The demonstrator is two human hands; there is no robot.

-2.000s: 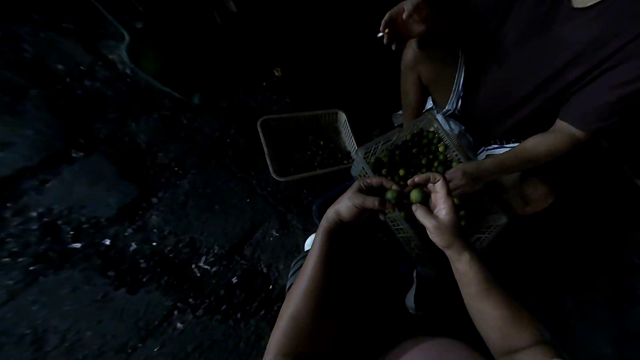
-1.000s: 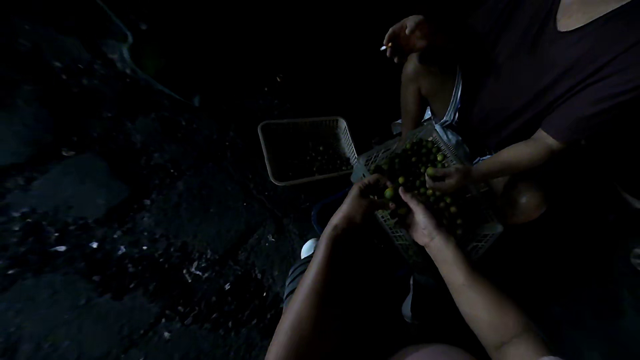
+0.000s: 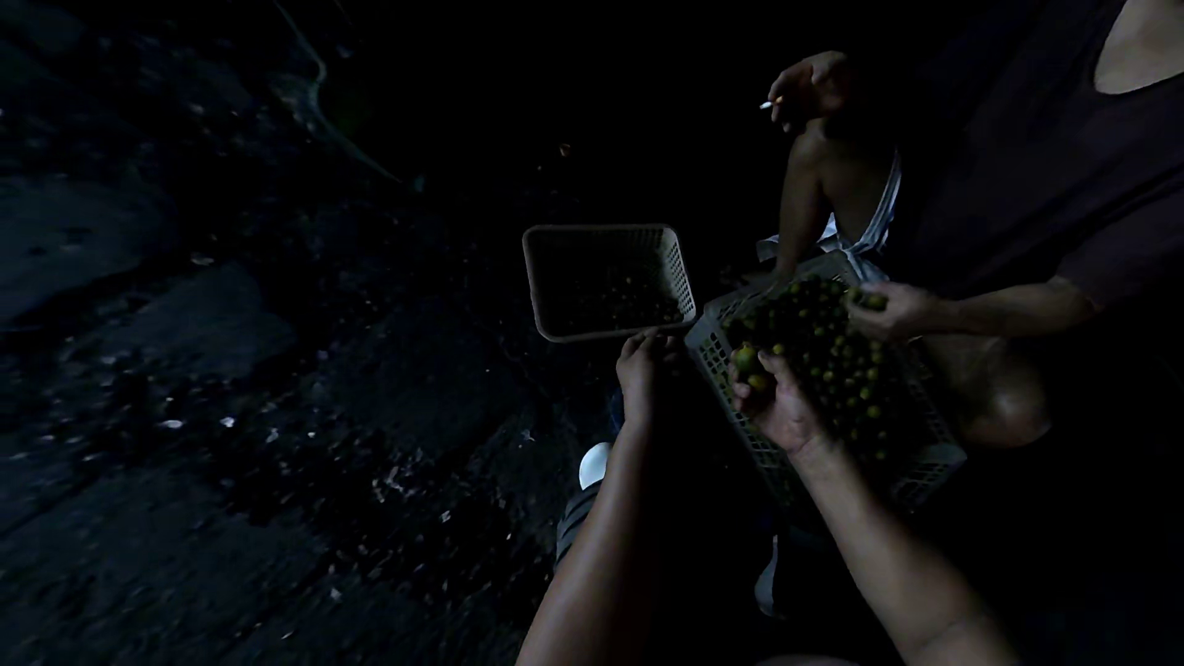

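My right hand (image 3: 779, 402) holds small round green fruits (image 3: 747, 359), one of them more orange, over the near left side of a plastic crate (image 3: 717, 356). Many green and yellowish fruits (image 3: 846, 370) fill the crate. Away to the left, my left hand (image 3: 640, 370) is at the near right corner of a lattice-sided plastic basket (image 3: 610, 335); its fingers are dark, and whether it holds anything cannot be told. Inside the basket several small fruits (image 3: 638, 289) lie on the bottom, dimly lit.
Opposite me on the right sits a person in a dark shirt (image 3: 999, 166). One of that person's hands (image 3: 893, 310) holds a fruit over the crate; the other (image 3: 812, 88) is raised with a cigarette (image 3: 767, 105). Dark stony ground (image 3: 185, 324) with scattered pale bits spreads at left.
My left hand has moved from beside my right hand at the crate over to the basket. The other person's hand has lifted from among the fruits.
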